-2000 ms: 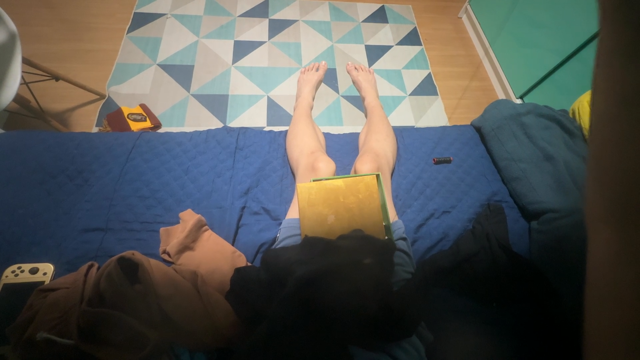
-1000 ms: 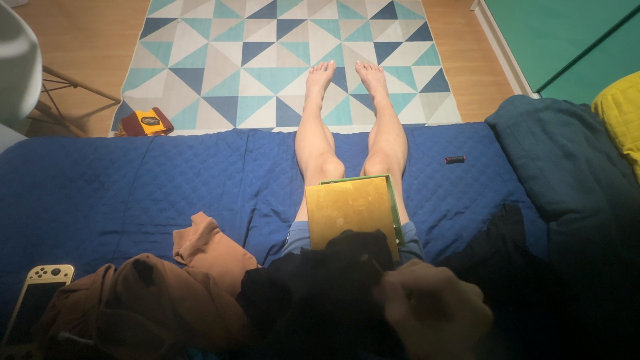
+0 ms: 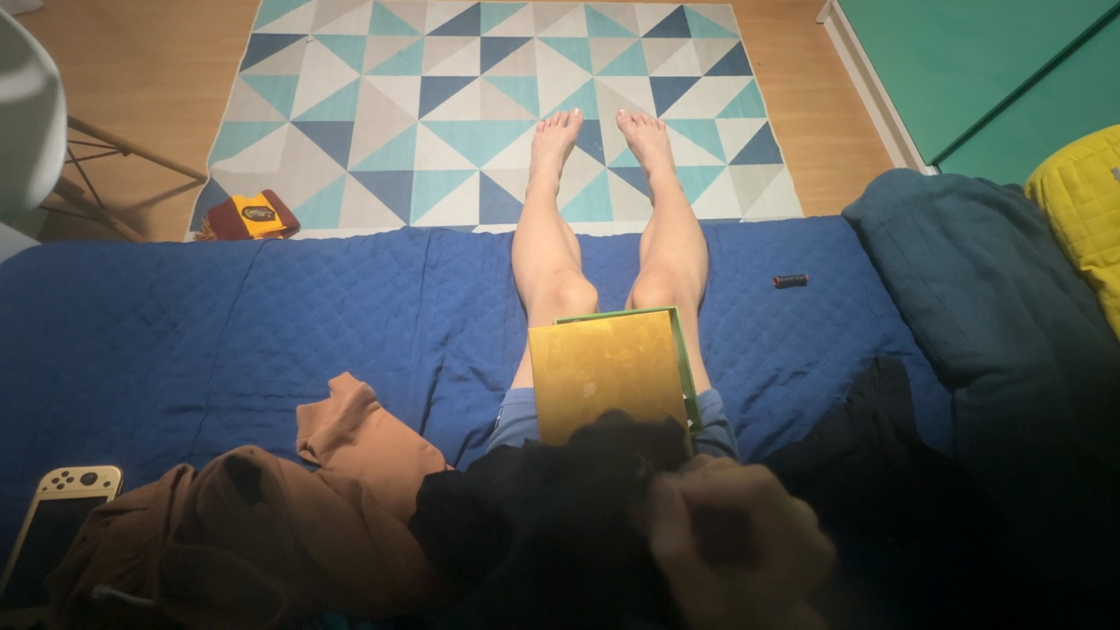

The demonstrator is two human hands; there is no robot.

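My right hand (image 3: 744, 534), blurred and close to the camera at the lower right, is bent with fingertips drawn together over a bunched black cloth (image 3: 560, 525). Whether something small is pinched between the fingers is too blurred to tell. My left hand does not show. Across my thighs lies a gold-coloured flat panel (image 3: 612, 376), over a green-edged box or book (image 3: 687, 376) whose rim shows along its top and right sides. The black cloth covers the panel's lower edge.
Brown clothing (image 3: 262, 525) and a handheld game console (image 3: 66, 525) lie at left on the blue quilted cover (image 3: 350, 306). To the right are a small black spool-like item (image 3: 791, 281), a teal blanket (image 3: 945, 262) and a yellow quilted item (image 3: 1085, 210). A patterned rug (image 3: 455, 131) lies beyond.
My right hand, out of view two seconds ago, has come in at the lower right and remains over the black cloth. The gold panel still lies across my thighs.
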